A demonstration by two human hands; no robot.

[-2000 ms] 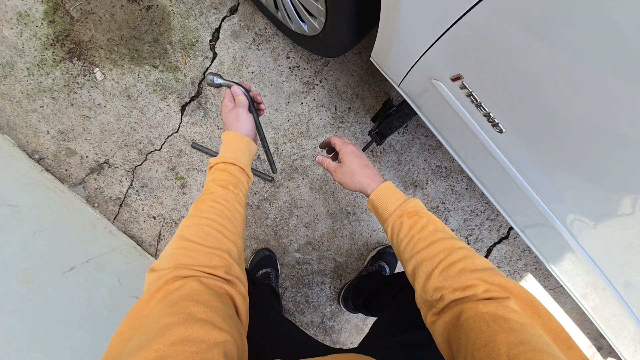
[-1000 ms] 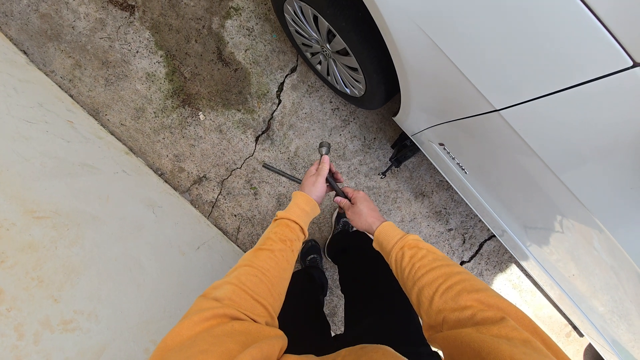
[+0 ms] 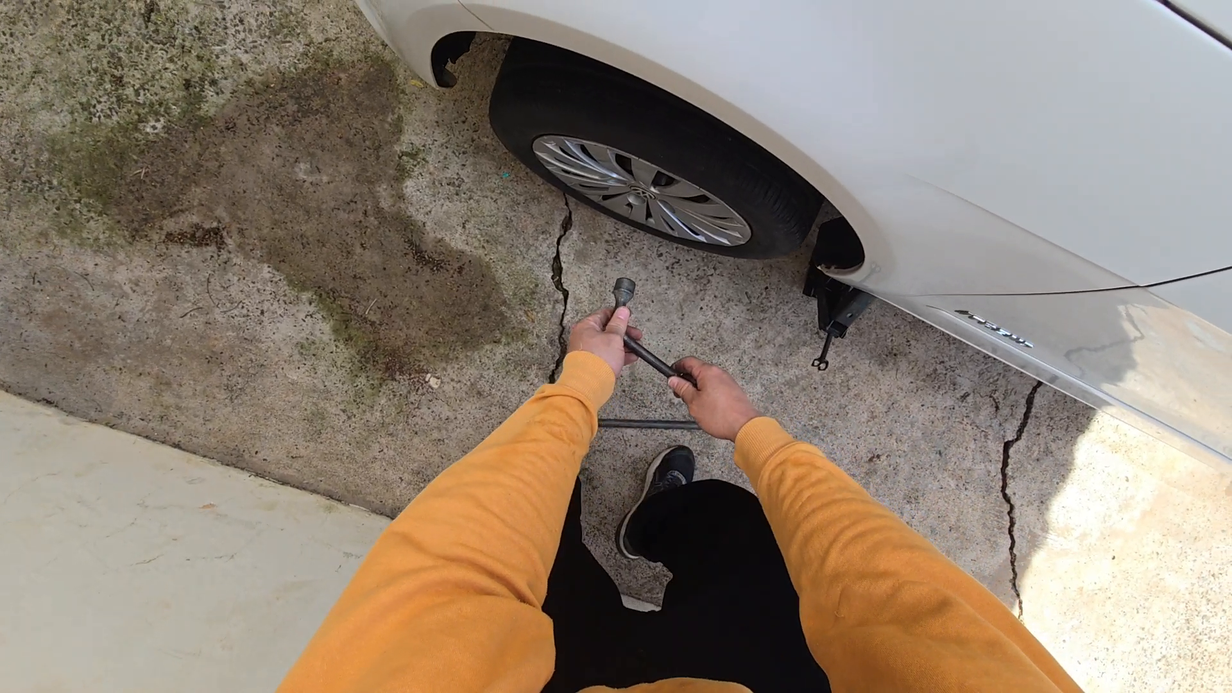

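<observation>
My left hand grips a dark metal lug wrench just below its socket end, which points away from me. The other end of the wrench is held in my right hand. A straight metal bar lies on the concrete below my hands, its right end hidden behind my right hand. Beyond the wrench is the car's wheel, with a silver multi-spoke cover and a black tire. To the right of the wheel, a black jack stands under the car's sill, a hooked eye at its near end.
The white car body fills the upper right. A pale wall borders the lower left. Cracks run through the concrete ground, which has a dark stain at the left. My shoe is below the bar.
My right hand was off the wrench two seconds ago and now holds it. The view has shifted toward the wheel, which now shows whole.
</observation>
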